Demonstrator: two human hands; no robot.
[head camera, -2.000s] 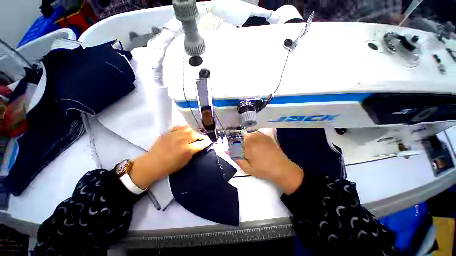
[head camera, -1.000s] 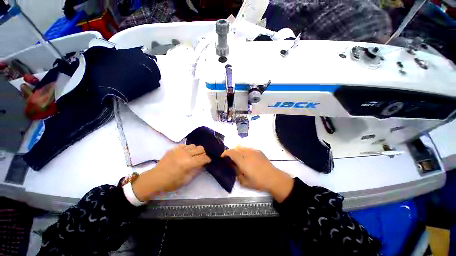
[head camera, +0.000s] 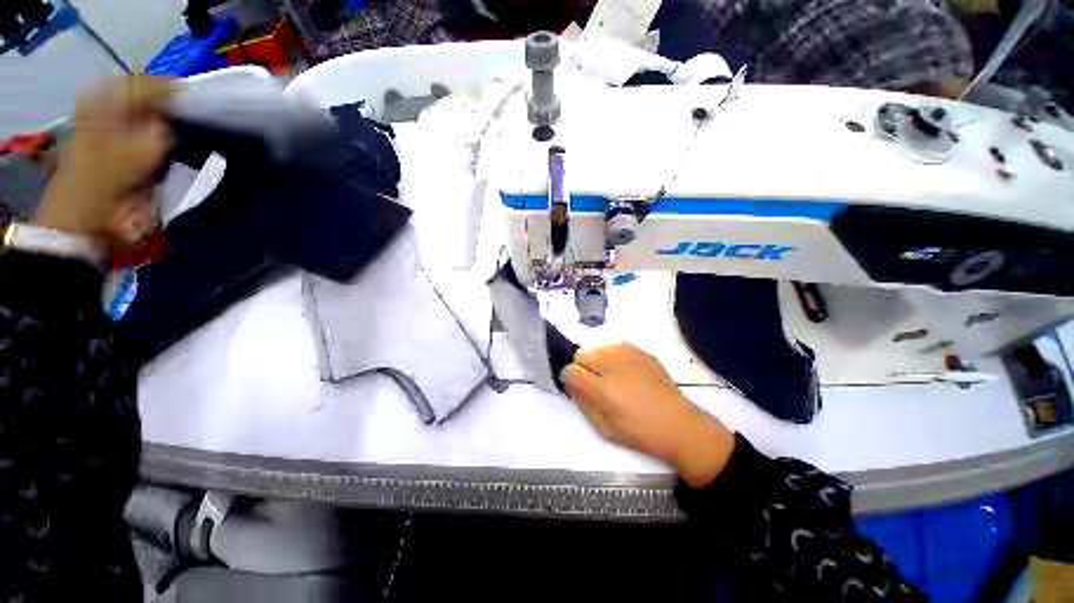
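Observation:
My right hand (head camera: 624, 395) holds the edge of a small navy and light grey piece (head camera: 524, 332) on the table, just front-left of the presser foot (head camera: 589, 300). My left hand (head camera: 108, 153) is raised at the far left over the navy bundle (head camera: 224, 253). It is blurred and appears to grip a dark piece with a pale side (head camera: 242, 118). Light grey cut pieces (head camera: 371, 324) lie flat between the bundle and the right hand's piece. The white sewing machine (head camera: 707, 141) stands behind my right hand.
Curved navy pieces (head camera: 744, 336) lie under the machine arm, right of the needle. A measuring tape (head camera: 471, 492) runs along the table's front edge. White bins stand behind. A person in checked cloth (head camera: 860, 53) is behind the machine.
My left hand has left the small navy piece and moved up and left to the bundle. My right hand has moved slightly right, with the piece now showing its pale side.

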